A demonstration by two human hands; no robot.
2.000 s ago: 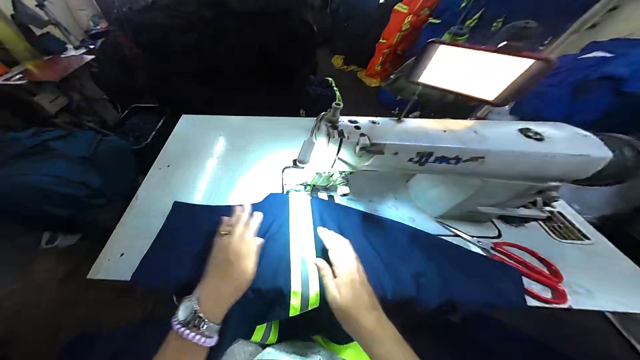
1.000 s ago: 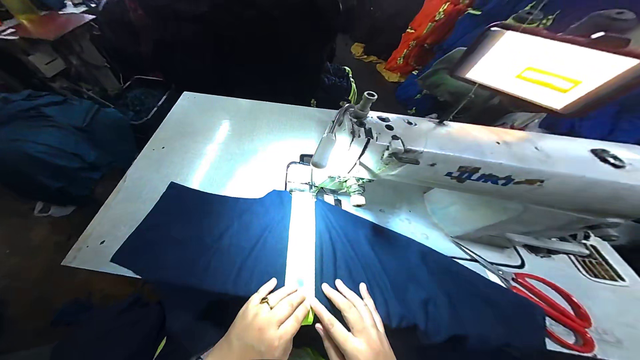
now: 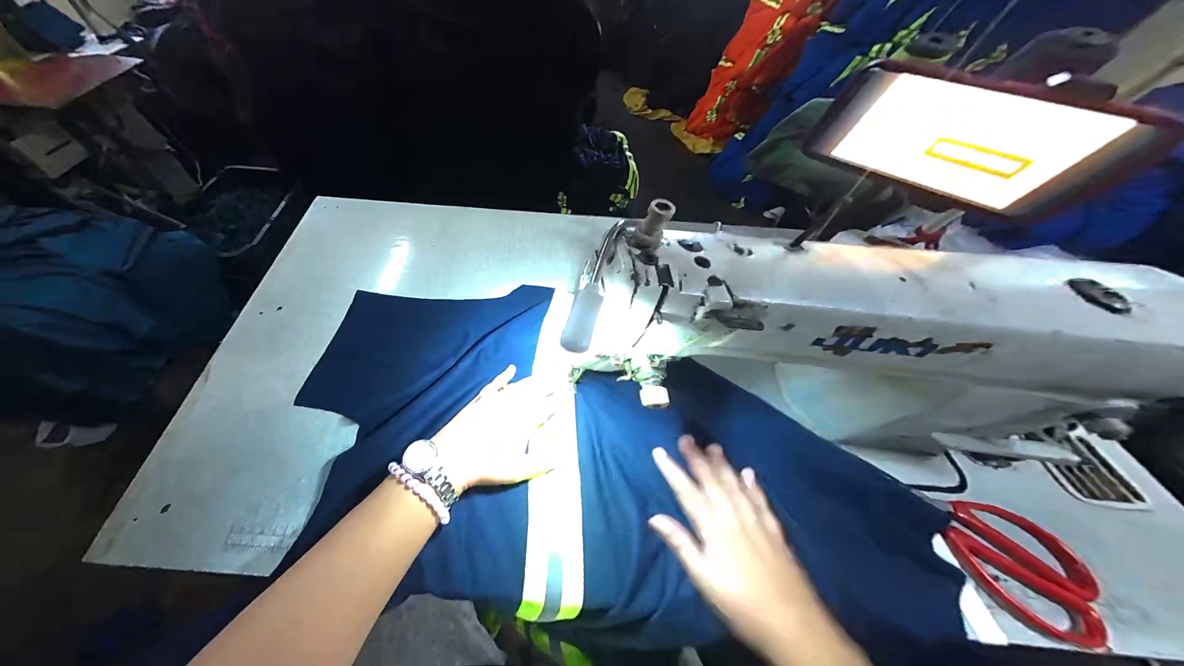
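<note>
Navy fabric (image 3: 444, 370) with a reflective strip (image 3: 558, 499) down its middle lies over the table and runs under the head of a white Juki sewing machine (image 3: 879, 324). My left hand (image 3: 504, 425), a watch and beads at its wrist, rests on the strip just in front of the needle area, which glare washes out. Whether its fingers pinch the cloth I cannot tell. To the right of the strip, my right hand (image 3: 721, 527) is over the fabric with fingers spread, slightly blurred, holding nothing. Yellow-green edging shows at the strip's near end.
Red-handled scissors (image 3: 1027, 573) lie at the right, their blades partly under the fabric. A lit lamp panel (image 3: 980, 139) stands above the machine arm. The white table (image 3: 222, 444) has its edge at the left. Orange garments (image 3: 758, 65) are piled behind.
Both hands were together at the near edge on the strip; the left has moved forward to the machine head and the right has moved rightward. The fabric has advanced beyond the needle area.
</note>
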